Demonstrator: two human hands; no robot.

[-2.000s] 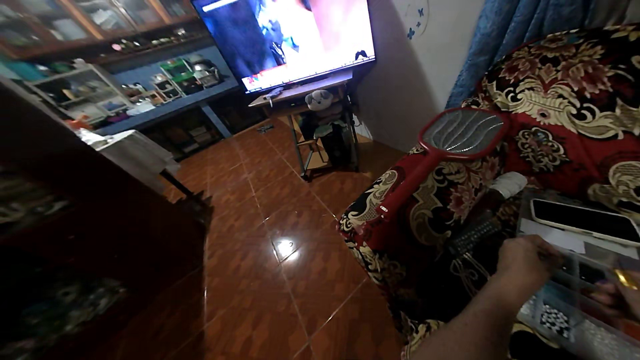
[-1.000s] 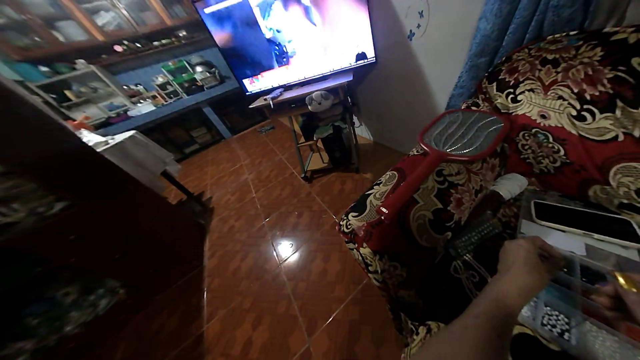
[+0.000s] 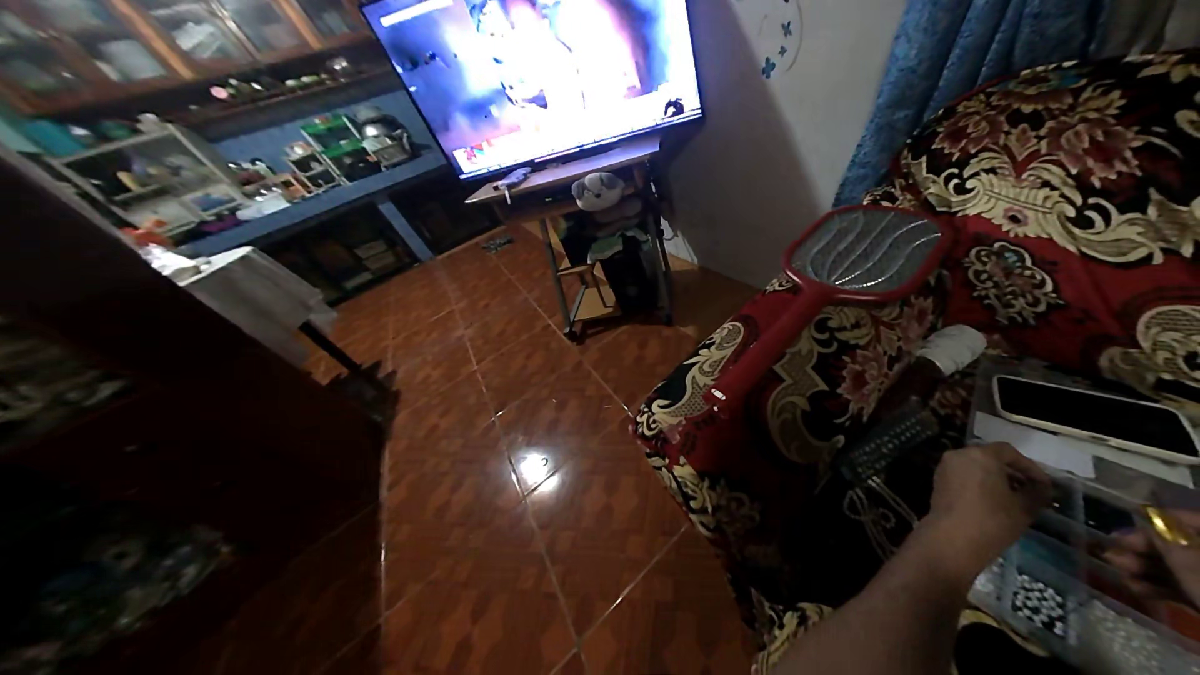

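At the lower right lies a clear plastic compartment box [image 3: 1078, 581] holding white beads [image 3: 1120, 637] and black-and-white beads [image 3: 1038, 603]. My left hand [image 3: 989, 487] is over the box's upper left part, fingers bent together; whether anything is between them cannot be seen. My right hand [image 3: 1148, 553], with a gold-coloured ring [image 3: 1167, 525] on a finger, is blurred at the right edge, above the compartments; its grip is unclear. Just beyond both hands a smartphone [image 3: 1097, 417] in a light case lies face up with a dark screen.
A red electric fly swatter [image 3: 867, 253] lies on the arm of a floral-covered sofa [image 3: 1022, 178]. Beside the box are a white roll [image 3: 954, 349] and a dark object with a cord [image 3: 886, 445]. Farther off, a television [image 3: 553, 75] stands above a small stand with a plush toy [image 3: 600, 192].
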